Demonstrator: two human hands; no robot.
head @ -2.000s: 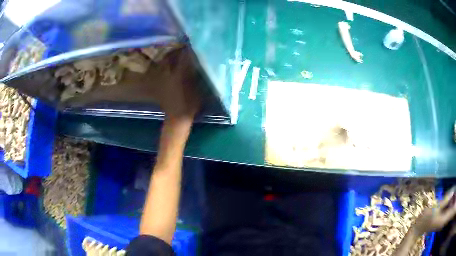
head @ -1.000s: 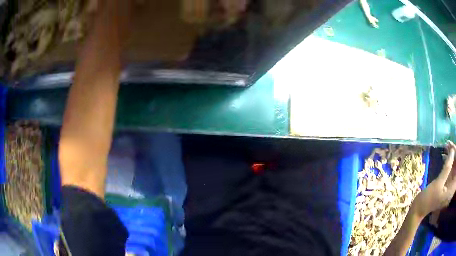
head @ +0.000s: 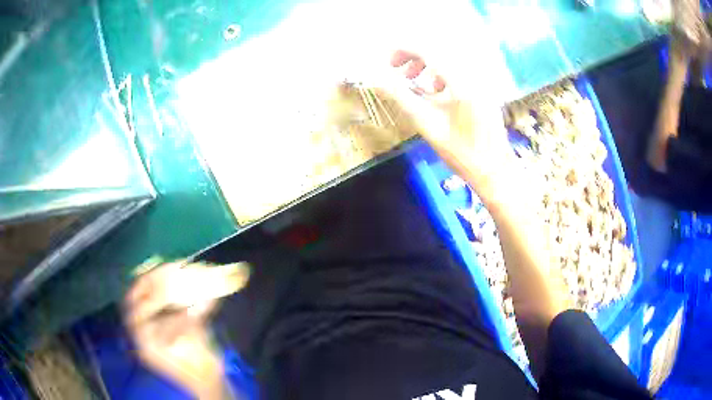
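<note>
My left hand [head: 176,324] is blurred, low at the left in front of the bench. It is shut on a beige moulded part [head: 222,277] whose end points right. My right hand [head: 418,90] is over the right part of the pale work board [head: 258,117], with fingers curled. Glare washes it out, and I cannot tell whether it holds anything. Several thin tan sticks [head: 375,105] fan out on the board just left of this hand, above a brown stained area.
A blue crate [head: 617,172] full of beige parts stands right of my lap. A clear-sided box [head: 78,205] is at the left. Thin white sticks [head: 125,101] and a small ring [head: 231,32] lie on the green bench. Another person's arm [head: 670,101] shows at upper right.
The view has swung right. My left hand has come out of the clear-sided box and now holds a beige part near the bench edge. My right hand is now over the board.
</note>
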